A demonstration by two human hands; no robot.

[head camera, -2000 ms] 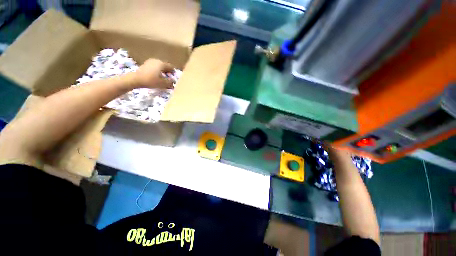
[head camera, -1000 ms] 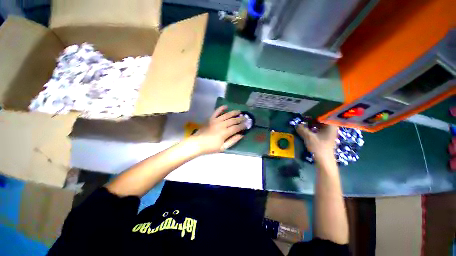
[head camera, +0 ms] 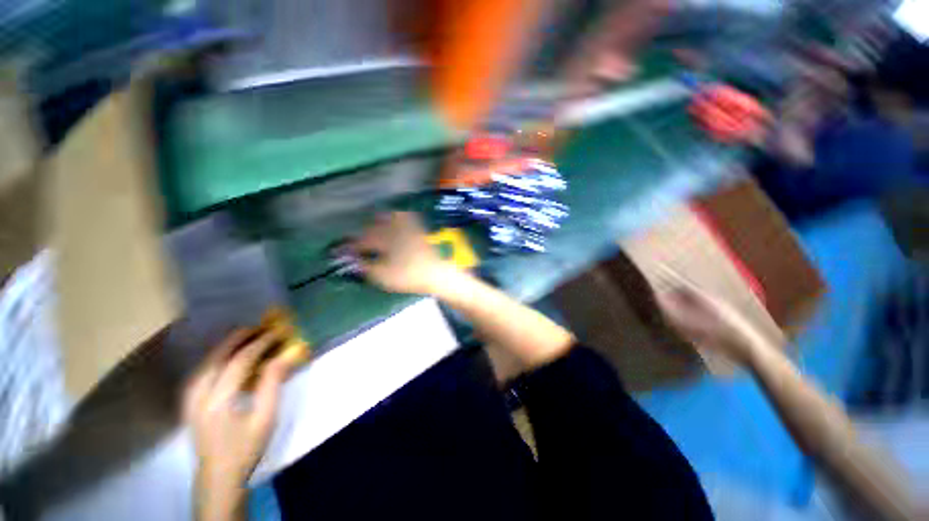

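The view is strongly blurred. My left hand (head camera: 234, 402) is at the left yellow button box (head camera: 283, 341), with fingers apart over it; no part shows in it. My right hand (head camera: 399, 252) is over the press fixture area, its fingertips at a small pale and dark spot (head camera: 349, 256); whether it holds a part cannot be told. The right yellow button box (head camera: 455, 247) shows partly behind my right hand. Shiny metal rings (head camera: 525, 204) lie piled right of the press. White plastic parts (head camera: 31, 346) show at the left edge.
The green press head (head camera: 295, 137) and orange control box (head camera: 474, 61) stand above the fixture. A large carton flap (head camera: 107, 244) is at left. Another person's hand (head camera: 708, 315) reaches over a carton (head camera: 759, 244) at right. Red parts (head camera: 728, 110) lie farther back.
The view has swung right and tilted. My left hand has moved from the fixture to the left button box. My right hand has moved from the ring pile to the fixture.
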